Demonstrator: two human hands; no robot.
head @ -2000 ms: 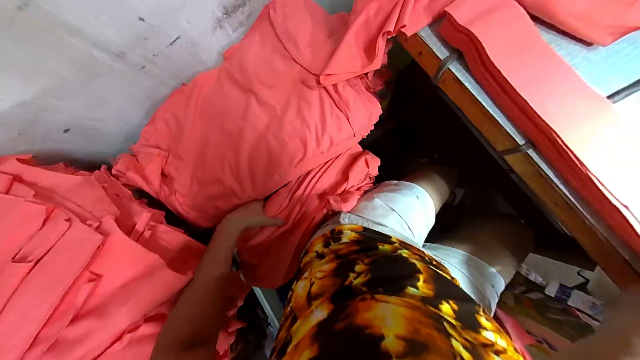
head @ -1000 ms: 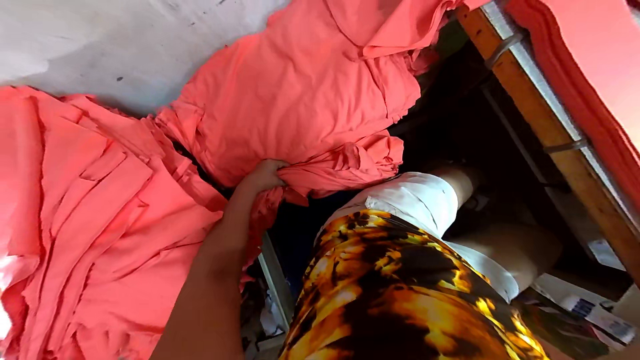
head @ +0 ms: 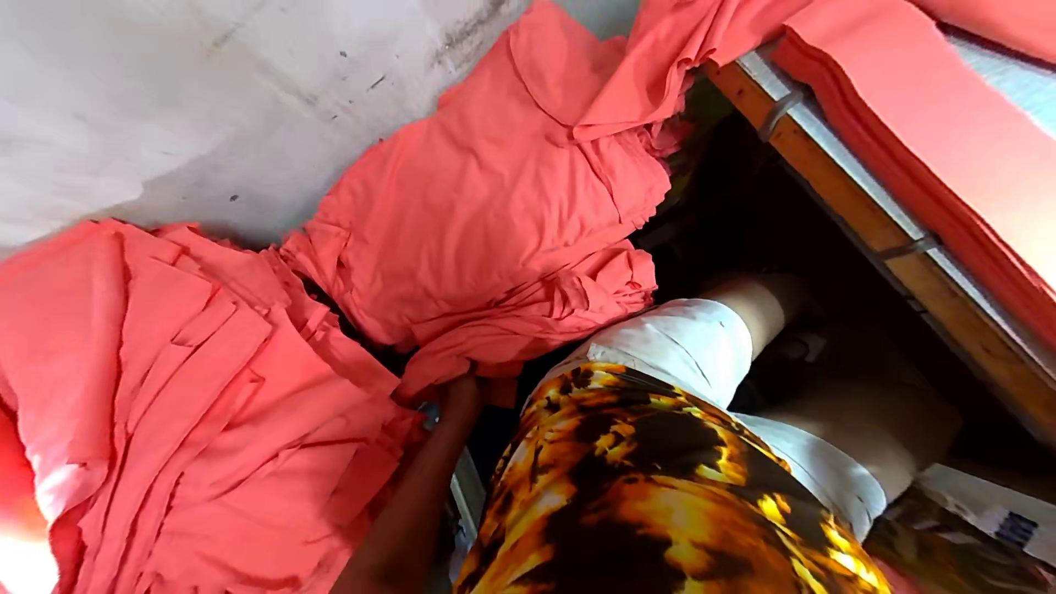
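Observation:
A thick pile of coral-coloured cut fabric (head: 495, 198) lies ahead of me against the wall, its near edge rumpled and folded. My left hand (head: 464, 388) is at that near edge, with the fingers hidden under the fabric, so its grip cannot be made out. A second heap of coral fabric pieces (head: 214, 396) spreads over the left side, beside my left forearm. More coral cloth (head: 709, 49) hangs from the table corner at the top. My right hand is out of the frame.
A wood-edged table (head: 907, 247) runs along the right, bearing a long stack of coral fabric strips (head: 932, 124). The stained wall (head: 231, 107) stands behind the piles. Dark space lies under the table, around my legs. A white box (head: 982, 503) is at the lower right.
My left hand lay visible on the fabric's near edge before; now its fingers are under the cloth. The right hand or forearm, faintly visible at lower right two seconds ago, is gone.

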